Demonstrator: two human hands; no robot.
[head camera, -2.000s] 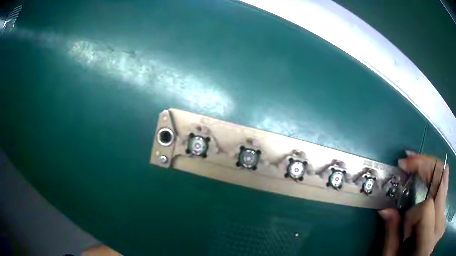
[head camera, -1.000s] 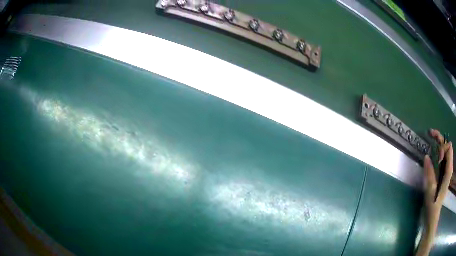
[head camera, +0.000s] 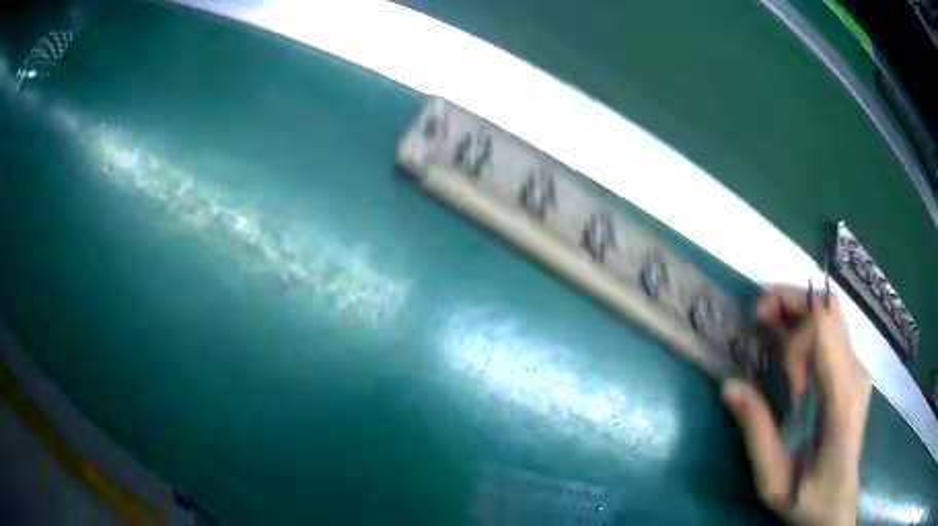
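Observation:
A long grey-beige carrier bar (head camera: 576, 241) is blurred and lies slanted over the green bench, close to the silver strip. Several dark round components sit in a row along it. My right hand (head camera: 807, 401) grips the bar's right end between thumb and fingers. Thin dark tweezers (head camera: 813, 426) also show in this hand, their tips hidden or blurred. Whether the bar touches the bench is hard to tell. My left hand is not in view.
A silver strip (head camera: 617, 144) curves between the bench (head camera: 309, 401) and the darker green conveyor (head camera: 658, 62). Another carrier bar (head camera: 874, 288) lies on the conveyor at the right. A faint dotted clear sheet (head camera: 545, 500) lies at the bottom edge. A yellow floor line shows at lower left.
One second ago my right hand was at a bar on the conveyor at far right. Now it holds a bar over the bench, further left and nearer. The view has also shifted.

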